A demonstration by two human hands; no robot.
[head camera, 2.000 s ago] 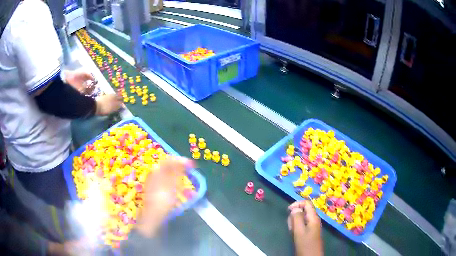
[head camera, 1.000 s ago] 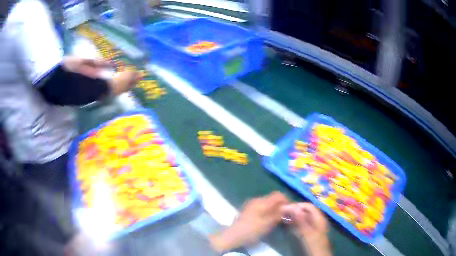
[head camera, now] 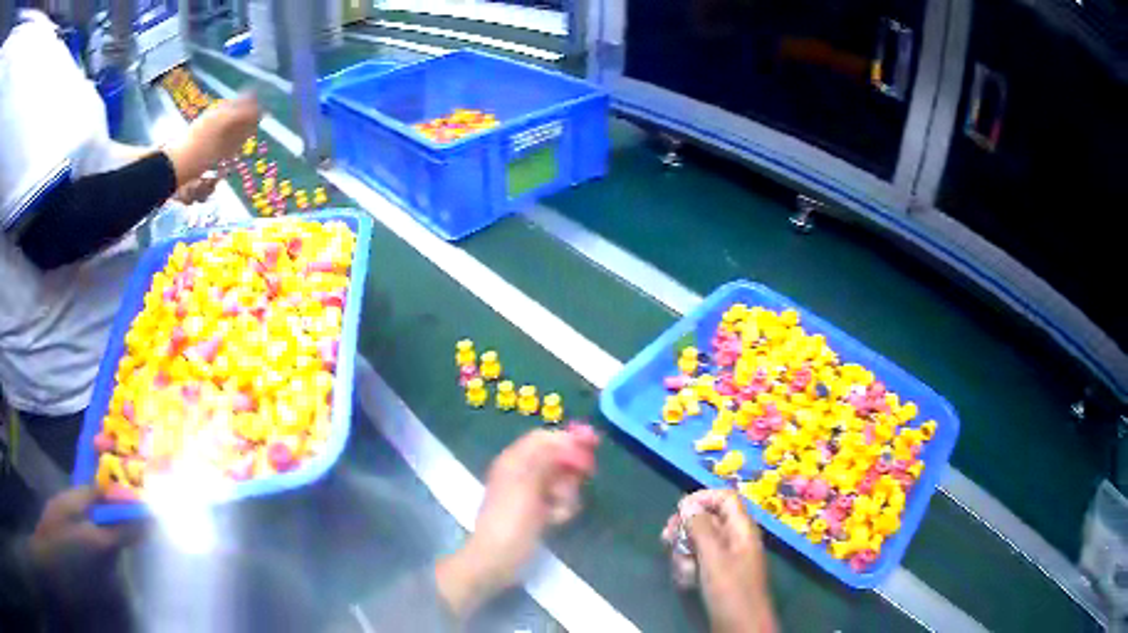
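Note:
My left hand (head camera: 526, 501) is shut on a pink toy figure (head camera: 579, 448) at its fingertips, above the green bench. My right hand (head camera: 717, 550) is closed around a small silvery part (head camera: 682, 540), mostly hidden by the fingers. A light blue tray (head camera: 637, 391) at right holds a heap of yellow and pink figures, with some bare floor at its left end. Several yellow figures (head camera: 506, 395) and a pink one (head camera: 466, 373) stand in a bent row on the bench, left of this tray.
A fuller tray (head camera: 356, 334) is raised and tilted at left, with another person's hand (head camera: 77, 529) at its corner. A deep blue crate (head camera: 414, 173) stands behind. A neighbouring worker's arm (head camera: 99, 210) reaches over figures (head camera: 266, 186) at upper left. A clear object (head camera: 1105, 544) sits far right.
The left tray has lifted and tilted. My left hand has left my right hand and now holds a pink figure. The two pink figures near the right tray no longer show on the bench.

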